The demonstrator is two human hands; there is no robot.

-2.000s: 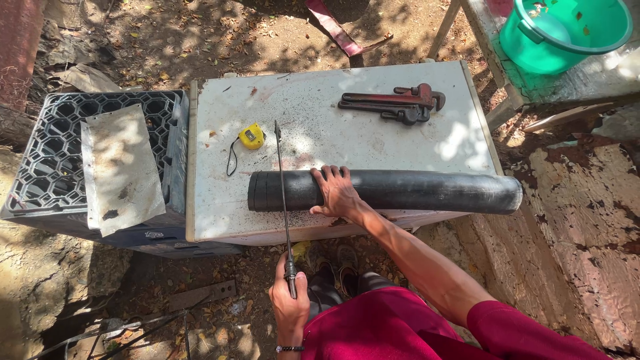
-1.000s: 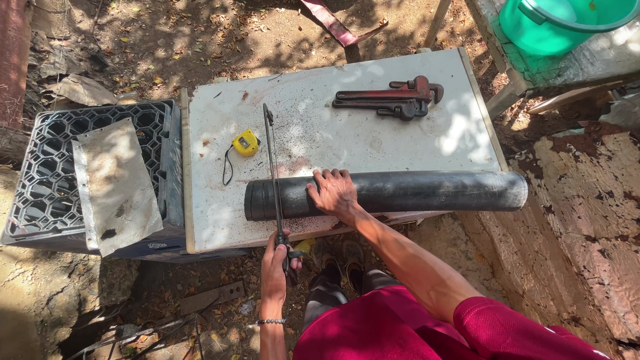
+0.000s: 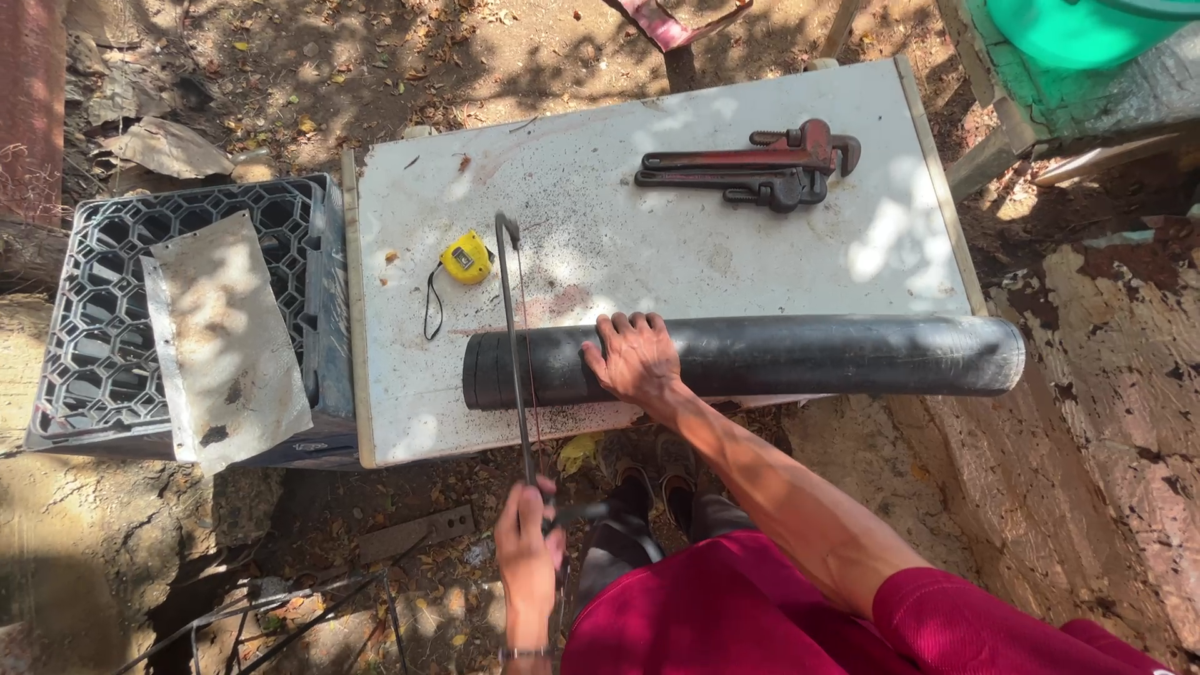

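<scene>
A thick black plastic pipe (image 3: 825, 356) lies along the near edge of a white board tabletop (image 3: 637, 262). My right hand (image 3: 642, 361) rests palm down over the pipe, left of its middle, with fingers curled over the far side. My left hand (image 3: 530, 539) grips the handle of a hacksaw (image 3: 511, 319) in front of the table's near edge. The saw's frame and thin blade cross the pipe near its left end, where dark lines run round the pipe. The handle is partly hidden and blurred. Beyond the pipe lie a yellow tape measure (image 3: 467, 258) and two pipe wrenches (image 3: 750, 169).
Left of the table stands a dark plastic crate (image 3: 89, 328) with a stained flat sheet (image 3: 225, 347) on top. A green basin (image 3: 1087, 28) sits on a bench (image 3: 1022, 112) at the far right. Dark specks are scattered over the tabletop. Thin metal rods (image 3: 281, 600) lie low at the left.
My left hand and the hacksaw have moved away from my body since the earliest frame, and the saw is tilted so its frame and blade show apart. My right hand remains on the pipe.
</scene>
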